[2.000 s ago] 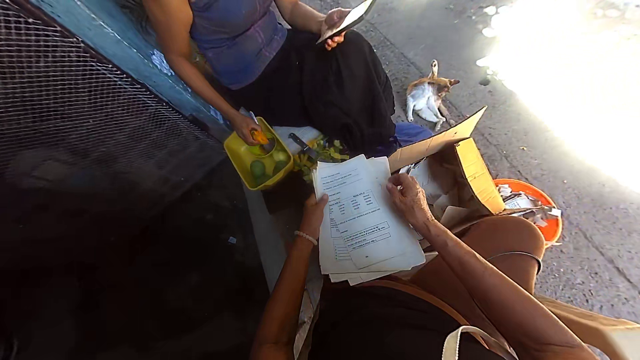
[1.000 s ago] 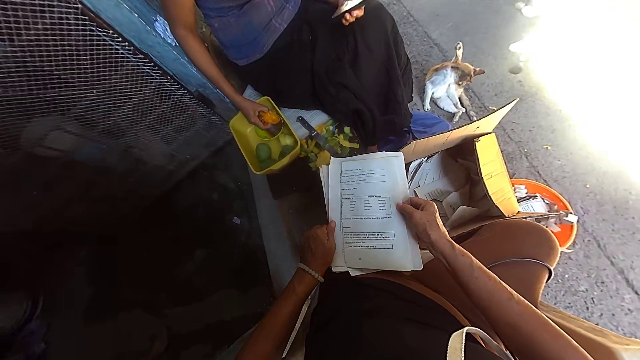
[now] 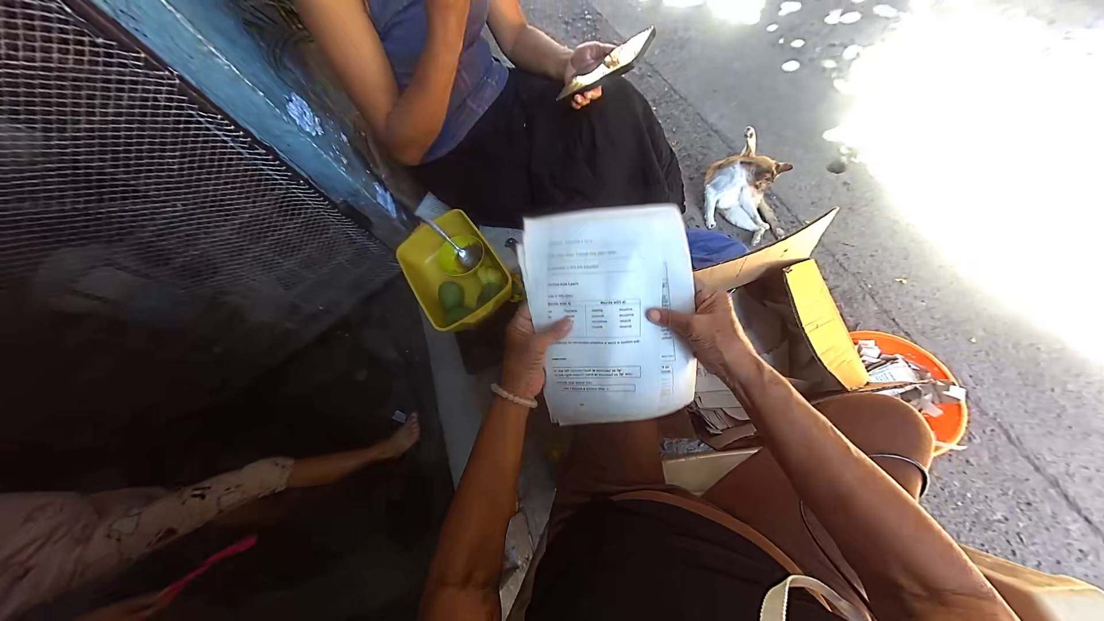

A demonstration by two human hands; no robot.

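A stack of printed paper sheets [image 3: 608, 371] is held up in front of my lap, its top page bearing text and a small table. My left hand [image 3: 530, 349] grips the stack's left edge, thumb on top, a beaded bracelet at the wrist. At the right edge my right hand [image 3: 711, 332] clasps it the same way. The fingers of both hands are partly hidden beneath the paper. An open cardboard box [image 3: 824, 323] with papers inside stands just right of the stack.
Left of the stack is a yellow plastic container [image 3: 414, 259] with green fruit and a spoon. A seated person [image 3: 552, 147] holds a phone [image 3: 608, 65]. A cat [image 3: 737, 194] lies on the pavement. An orange basin [image 3: 949, 414] holds paper scraps. Another person's leg [image 3: 345, 466] shows behind the mesh.
The sheets, fanned out two seconds ago, are now squared together and raised a little. The seated person's hand has left the yellow container, where a spoon now shows. A leg has appeared at lower left.
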